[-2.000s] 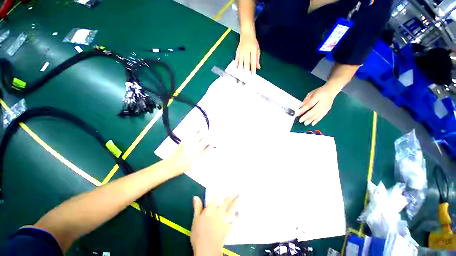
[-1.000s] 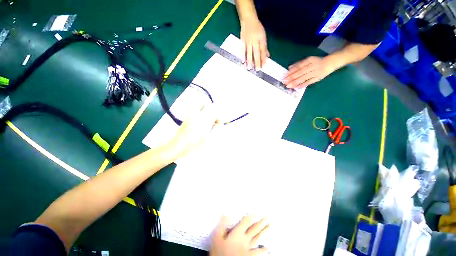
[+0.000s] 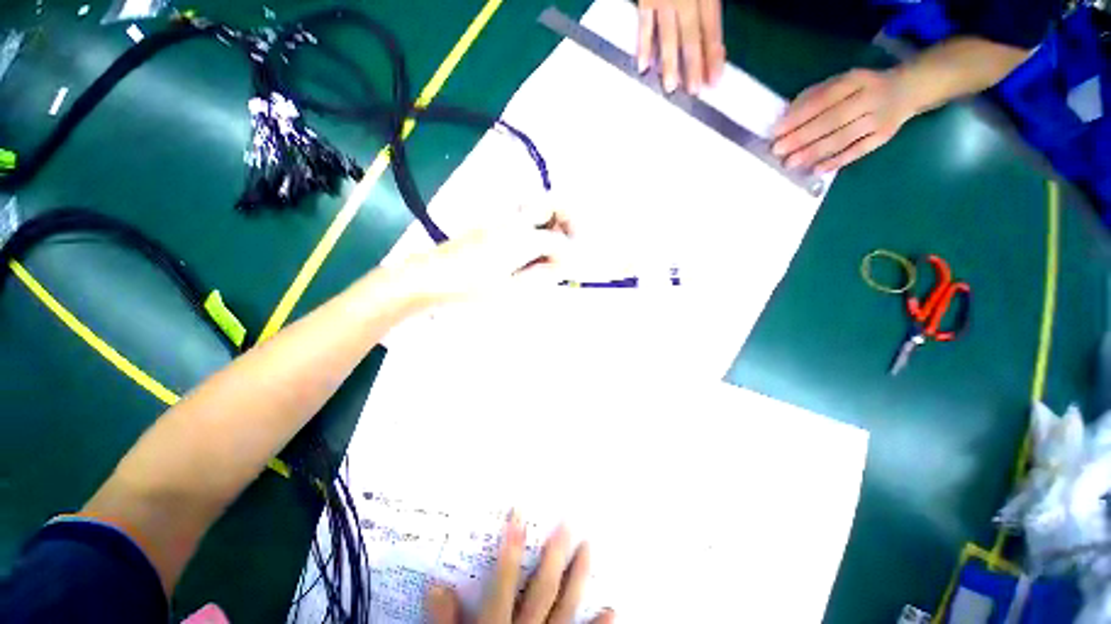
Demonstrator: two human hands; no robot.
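My left hand (image 3: pixel 512 250), partly washed out by glare, is on the upper white sheet (image 3: pixel 682 159), at a black harness branch (image 3: pixel 420 201). A thin dark branch end (image 3: pixel 599 283) sticks out just right of its fingers; a tiny dark piece (image 3: pixel 675 277) lies beyond. The glare hides whether the fingers close on the wire. My right hand (image 3: pixel 530 585), cut off by the bottom edge, lies flat with fingers spread on the lower printed sheet (image 3: pixel 780 488). It holds nothing visible.
Another person's two hands press a steel ruler (image 3: pixel 731 128) on the upper sheet. Red-handled snips (image 3: pixel 936 305) and a rubber band (image 3: pixel 888 272) lie right. A cluster of labelled connectors (image 3: pixel 286 152) and thick black harness (image 3: pixel 116 226) lie left. Clear bags (image 3: pixel 1066 488) are at far right.
The view has shifted, showing the snips fully. The ruler has moved down across the upper sheet with the other person's hands. My right hand has slid over the lower sheet, whose print now shows.
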